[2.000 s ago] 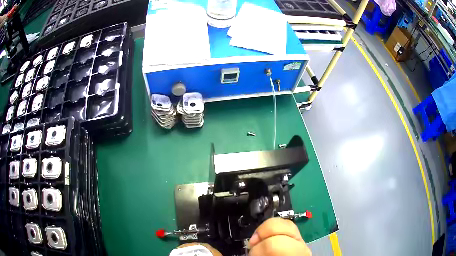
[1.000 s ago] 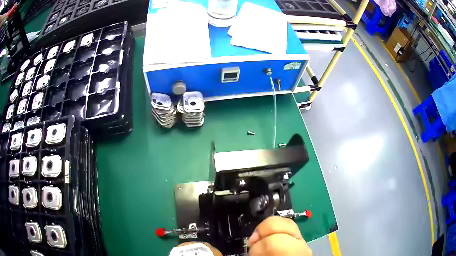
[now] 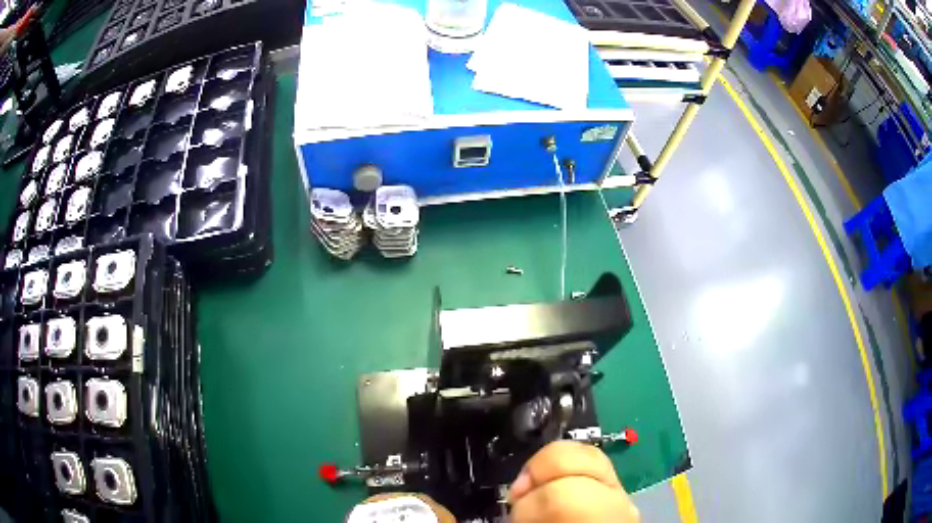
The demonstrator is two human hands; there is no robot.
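The black clamping fixture [image 3: 531,329] stands at the front of the green mat, with red-tipped side clamps [image 3: 329,473] at its left and right. My right hand [image 3: 570,488] is closed at the fixture's front, cut off by the bottom edge; it hides most of what it grips, which looks like the main clamp lever. My left hand [image 3: 440,509] shows only as a sliver at the bottom edge, around a silver-white housing [image 3: 392,511] that is also cut off. Whether a housing sits inside the fixture is hidden.
Black blister trays [image 3: 153,306] with housings stand at the left. A blue air control box [image 3: 409,163] stands at the back, with two piles of housings [image 3: 395,220] before it. A thin air hose [image 3: 563,230] runs to the fixture. A small metal pin [image 3: 514,271] lies on the mat.
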